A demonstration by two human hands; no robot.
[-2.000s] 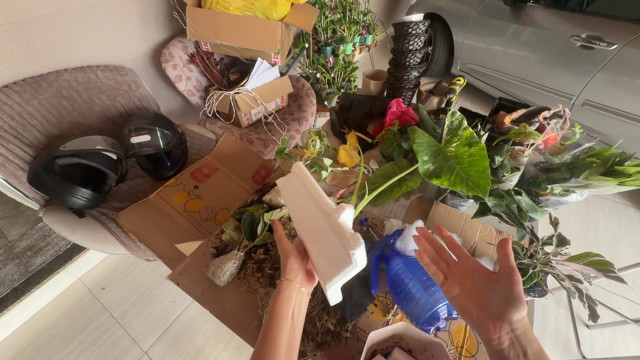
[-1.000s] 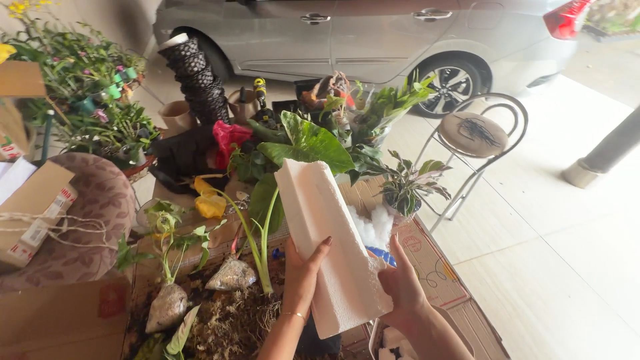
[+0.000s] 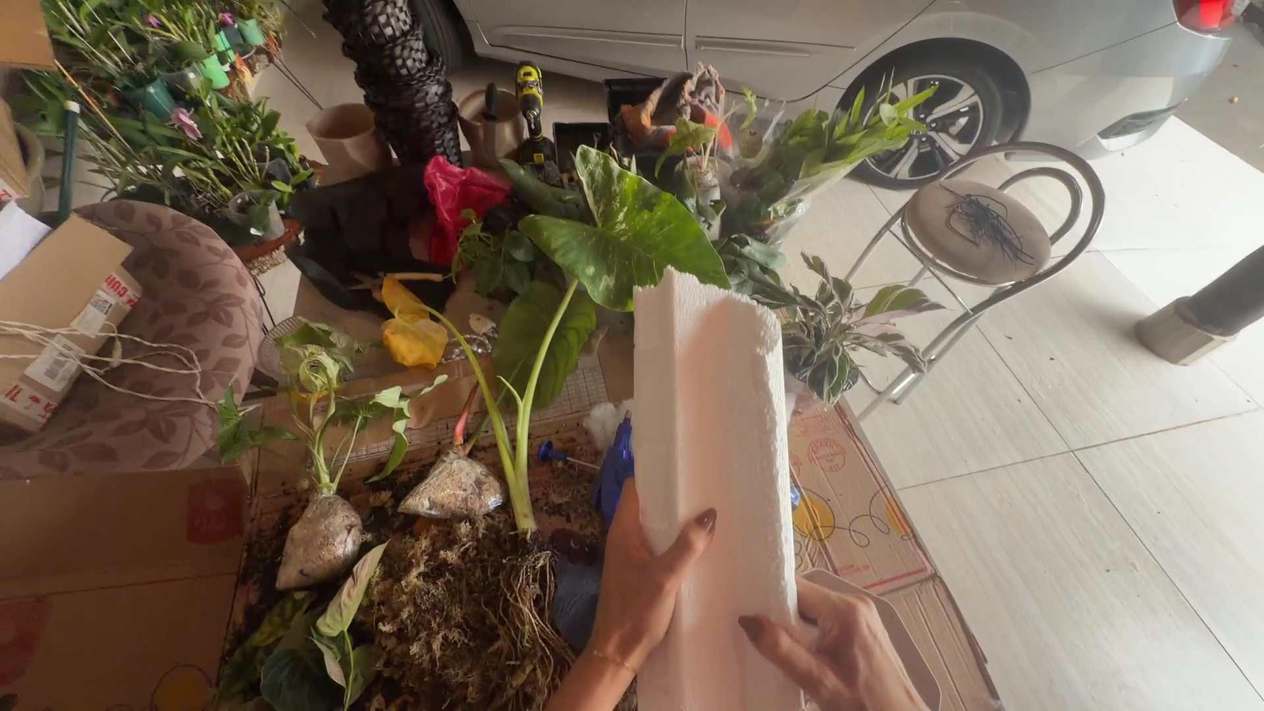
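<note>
A long white polystyrene foam piece (image 3: 716, 444) with a groove down its face is held upright before me. My left hand (image 3: 642, 583) grips its left edge, thumb across the front. On the lower right edge, my right hand (image 3: 839, 642) also holds it, fingers on the face. Left of the foam stands a large-leaved plant (image 3: 632, 232), its bare root ball (image 3: 464, 612) resting on the cardboard. Two smaller plants have roots wrapped in clear plastic, one bundle (image 3: 321, 541) farther left and another (image 3: 454, 486) nearer. A blue spray bottle (image 3: 614, 469) is partly hidden behind the foam.
Cardboard (image 3: 869, 513) covers the work surface. Behind stand potted plants (image 3: 829, 331), a yellow-black cordless drill (image 3: 531, 109) and a black mesh roll (image 3: 405, 89). A metal chair (image 3: 973, 232) and a silver car (image 3: 770, 49) are at the right, a patterned chair (image 3: 178, 326) at the left.
My right hand, open and apart from the foam two seconds ago, has come onto its right edge. The foam has turned more upright. The view has swung well to the right.
</note>
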